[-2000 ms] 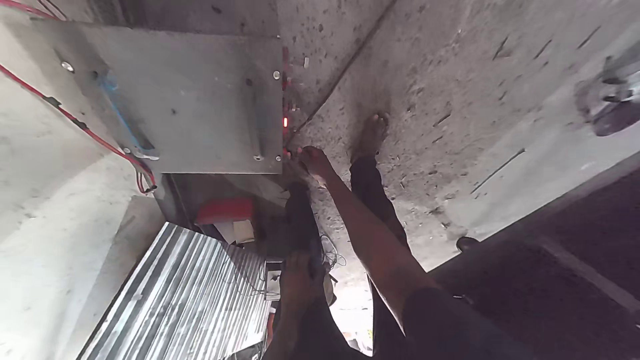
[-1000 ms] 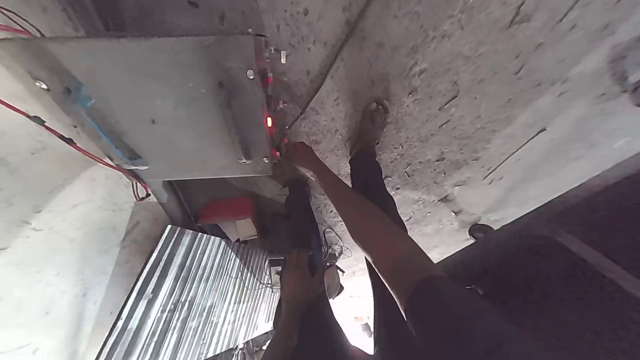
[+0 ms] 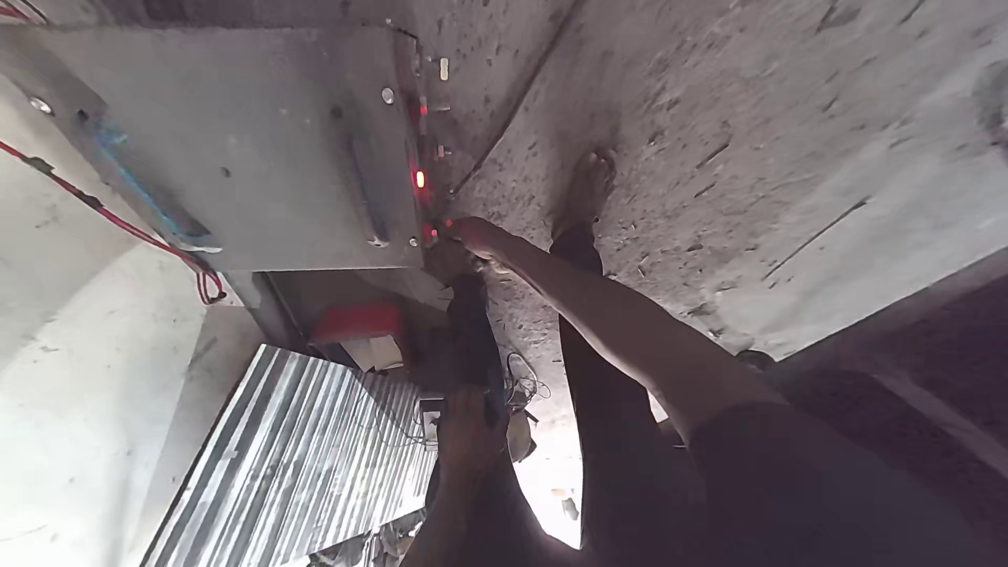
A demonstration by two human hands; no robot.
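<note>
A grey metal machine cabinet [image 3: 236, 150] with bolts and two handles fills the upper left. Along its right side sit small knobs and glowing red indicator lights [image 3: 420, 179]. My right hand [image 3: 476, 236] reaches to the lower end of that side, fingers bent at a small control beside a red light; whether it grips the control is hidden. Lower down, my left hand [image 3: 471, 421] rests on my left thigh near the knee, dark against the dark trousers, so its fingers are hard to make out.
Corrugated metal sheet [image 3: 307, 449] lies at the lower left, below a red box [image 3: 358, 323]. Thin loose wires [image 3: 524, 382] are beside my left leg. Red cable [image 3: 118, 224] runs along the pale wall. My bare foot [image 3: 591, 181] stands on the rough concrete floor [image 3: 709, 157].
The view has shifted slightly, bringing the row of lights and knobs more into sight. My right hand stays at the lower corner of the cabinet, and my left hand stays on my leg.
</note>
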